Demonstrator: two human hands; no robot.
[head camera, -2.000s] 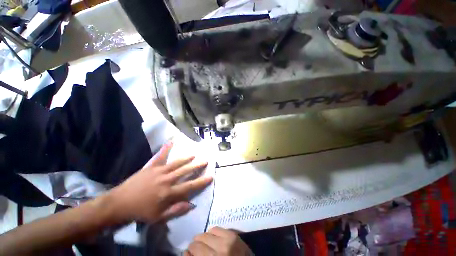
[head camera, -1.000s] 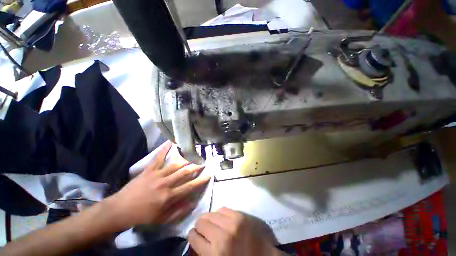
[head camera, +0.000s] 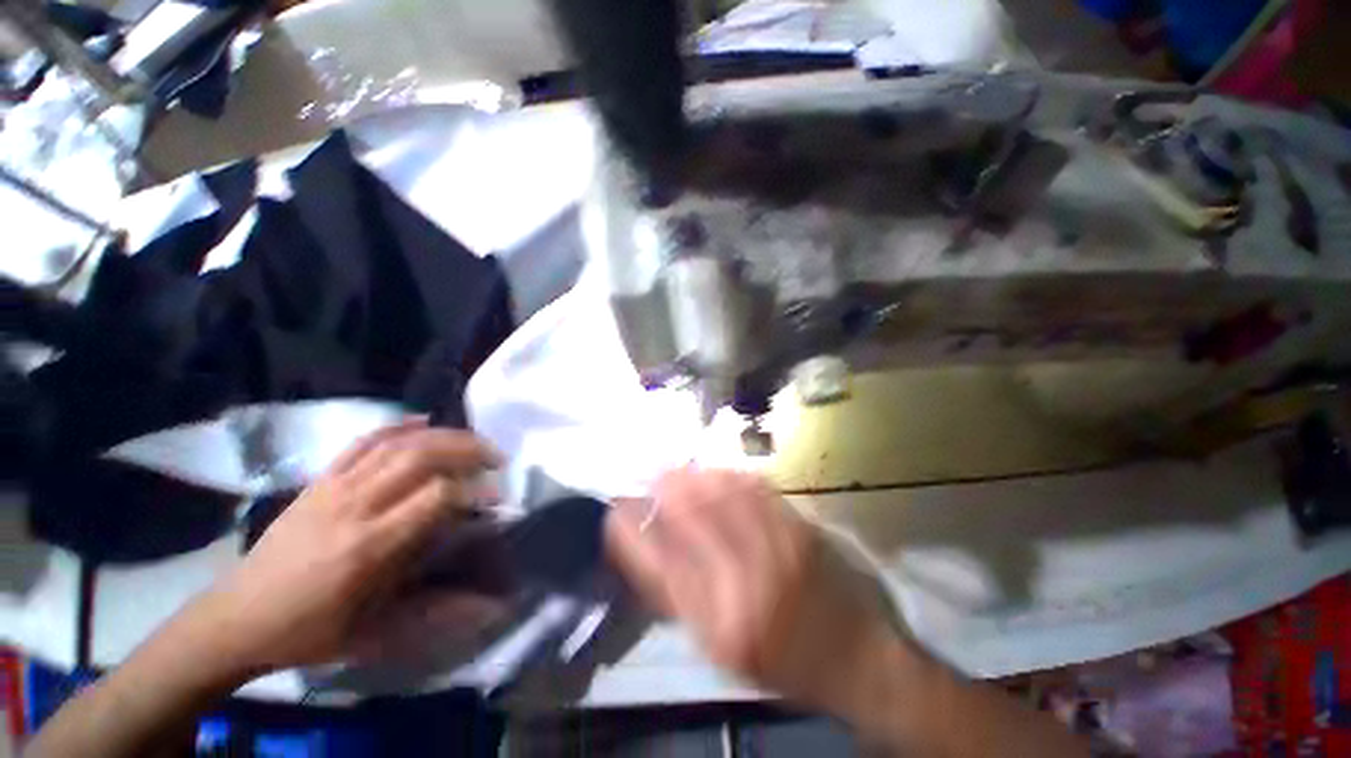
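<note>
The black garment body (head camera: 297, 289) lies heaped left of the needle, with a pale strip across it. A white facing piece (head camera: 556, 393) spreads beside the presser foot, washed out by the lamp. My left hand (head camera: 363, 541) has its fingers curled on the cloth left of the foot. My right hand (head camera: 741, 578) is blurred, just in front of the presser foot area. A dark piece of cloth (head camera: 560, 545) with pale folds lies bunched between my two hands, gripped by both. The needle is lost in glare.
The sewing machine head (head camera: 948, 222) extends to the right above the yellowish machine bed (head camera: 978, 430). A black post hangs at top centre. A red basket (head camera: 1289, 666) with scraps is at lower right. Blue material (head camera: 326, 733) shows at the lower left edge. More cloth lies at upper left.
My left hand has moved back from the foot and curled. My right hand has moved up to the foot. The cloth is now bunched between them, and the view has shifted.
</note>
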